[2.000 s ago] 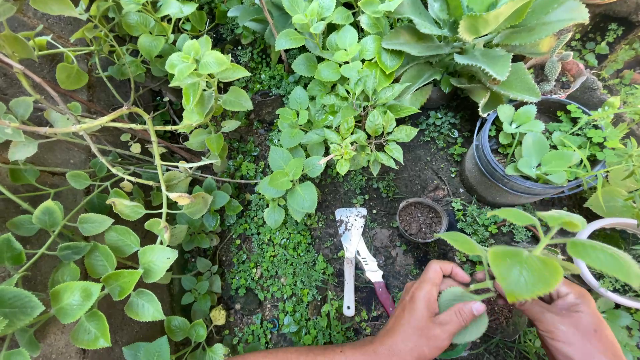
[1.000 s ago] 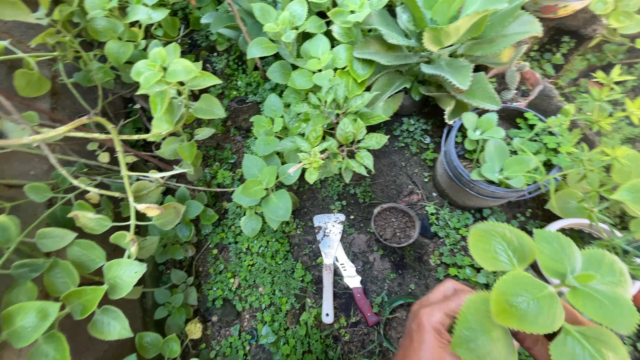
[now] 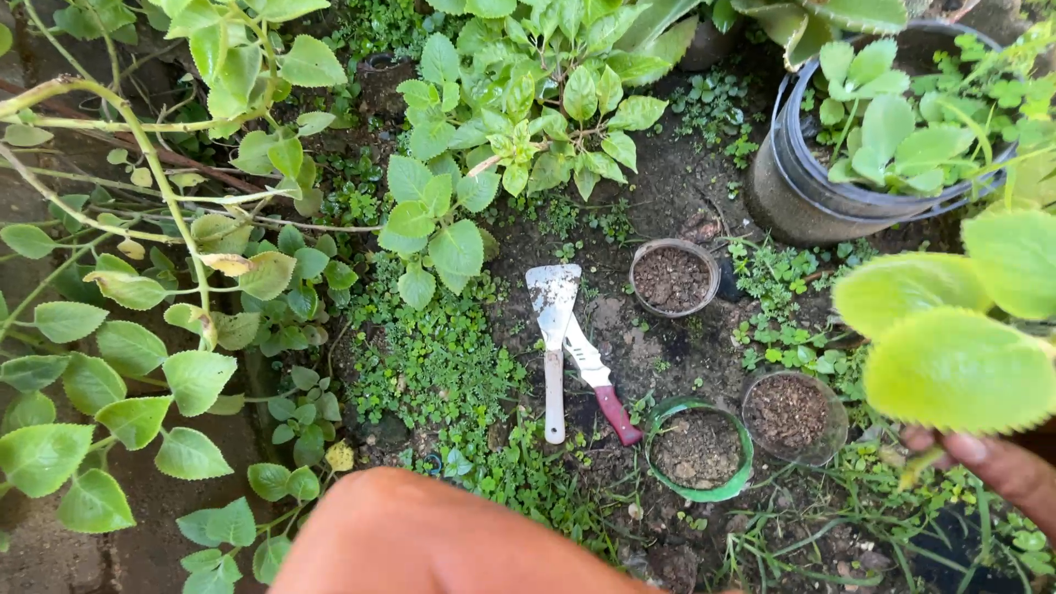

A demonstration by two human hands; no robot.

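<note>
At the right edge, my right hand (image 3: pixel 1002 470) pinches a leafy plant cutting (image 3: pixel 961 367) with broad, scalloped green leaves; only its fingers show below the leaves. My left hand is out of view. A metal scraper (image 3: pixel 553 330) with a pale handle lies on the soil, crossing a knife (image 3: pixel 609 404) with a dark red handle. Right of them stand a small round pot of soil (image 3: pixel 673 278), a green-rimmed container of soil (image 3: pixel 700 450) and a clear plastic cup of soil (image 3: pixel 794 417).
A large black bucket (image 3: pixel 800 177) with plants stands at the upper right. Leafy branches (image 3: pixel 148 157) spread across the left, and a bushy plant (image 3: pixel 528 107) grows at the top middle. Bare skin of a limb (image 3: pixel 445 544) fills the bottom middle. Small weeds (image 3: pixel 437 355) cover the ground.
Both hands were at the cutting two seconds ago; now only the right one shows, with the cutting at the right edge. The view has shifted, showing two more soil containers.
</note>
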